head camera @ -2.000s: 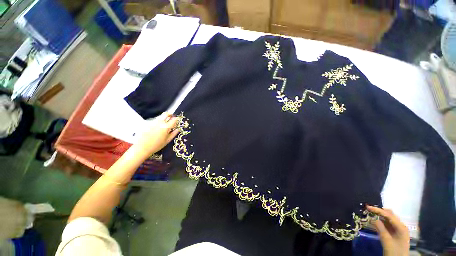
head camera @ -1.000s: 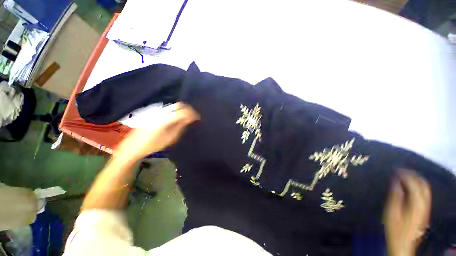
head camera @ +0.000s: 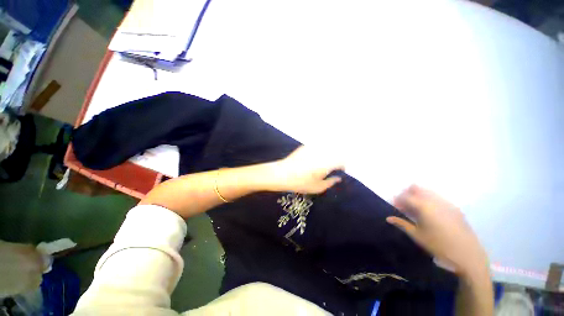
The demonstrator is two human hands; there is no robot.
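The black garment (head camera: 260, 142) lies bunched across the near side of the white table, with one sleeve stretched to the left over the red crate. A pale flower motif (head camera: 295, 212) shows below my left hand, and another embroidered part further right is foreshortened in folds. My left hand (head camera: 312, 170) reaches across the garment, its fingertips closed on the upper edge near the neck. My right hand (head camera: 433, 225) is blurred at the garment's upper right edge, thumb over the cloth; its grip is unclear. The collar cannot be made out.
The white table (head camera: 383, 80) extends beyond the garment. Papers (head camera: 158, 31) lie at its far left. The red crate (head camera: 127, 176) is at the left edge. A brown board (head camera: 71, 68) stands further left. Part of another hand or arm (head camera: 21, 268) shows at lower left.
The garment's right part has been drawn inward and folded, its right sleeve no longer spread out. My left hand has moved right to the neck area, and my right hand has moved inward and up.
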